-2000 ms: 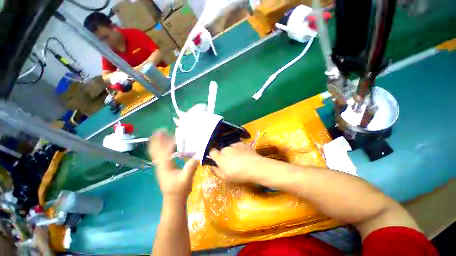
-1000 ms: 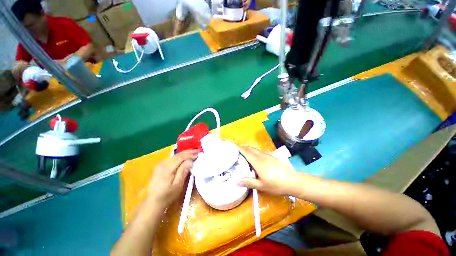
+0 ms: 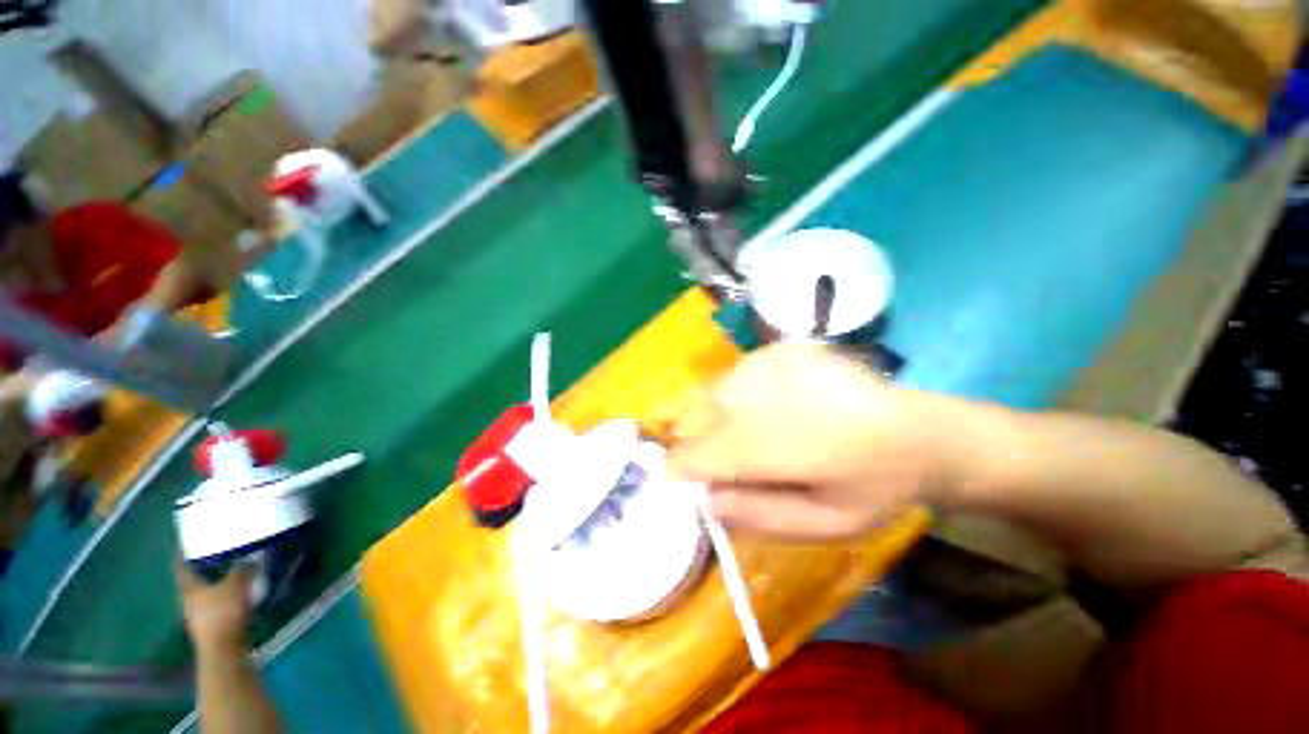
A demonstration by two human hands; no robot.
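A part-built white unit [image 3: 610,552] with a red mount [image 3: 498,466] sits on the orange-wrapped cradle [image 3: 431,631], its white antennas sticking out. My right hand [image 3: 804,437] is at the unit's upper right side, fingers bent; blur hides whether it holds anything. My left hand [image 3: 216,609] is at the far left, its fingers at the underside of a second white unit [image 3: 237,513] with a red mount and dark lower part, over the belt's near edge.
The round tub [image 3: 818,280] with a brown stick stands behind my right hand. The screwdriver [image 3: 696,201] hangs beside it. The green belt [image 3: 431,316] runs behind the cradle. A person in red and another unit [image 3: 319,187] are across it. Dark parts lie far right.
My left hand has left the unit on the cradle and reached left to the second unit. My right hand has moved to the first unit's upper right. The view has turned and shifted.
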